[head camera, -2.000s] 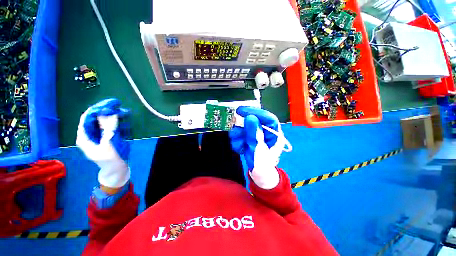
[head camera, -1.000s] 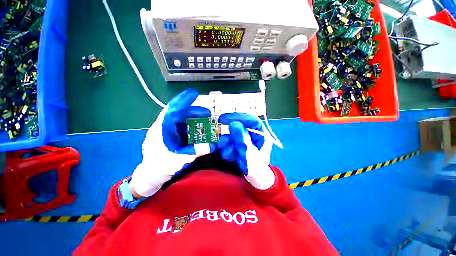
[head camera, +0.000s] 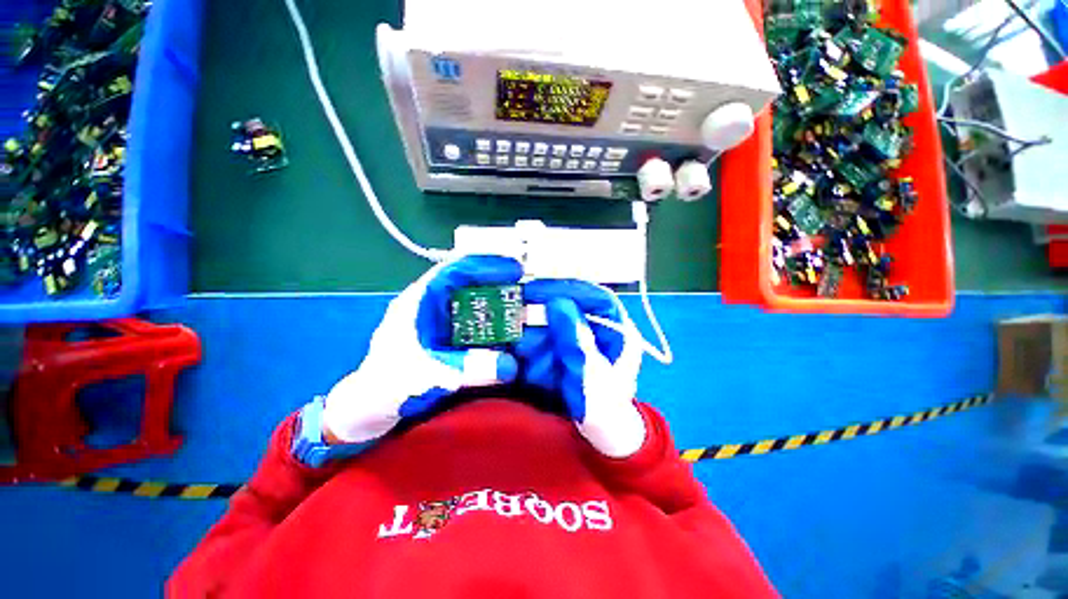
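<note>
My left hand (head camera: 422, 345), in a white glove with blue fingers, holds a green circuit board (head camera: 483, 317) by its left side and edges. My right hand (head camera: 591, 357), gloved the same, grips a small white plug (head camera: 535, 315) at the board's right end. A thin white cable (head camera: 651, 316) loops from this hand up to the instrument. The pale instrument (head camera: 574, 111) with yellow digits stands on the green mat behind. Whether the plug is fully in the board cannot be told.
A white power strip (head camera: 597, 254) lies at the bench edge with a white power cord (head camera: 346, 152). A blue bin (head camera: 164, 176) and an orange-red bin (head camera: 746, 222) hold many boards. One board (head camera: 259, 144) lies on the mat. A red plastic stool (head camera: 164, 351) stands at left.
My left hand came from the left and took hold of the board, which moved off the power strip towards me. My right hand stays at its right end. The view has shifted slightly.
</note>
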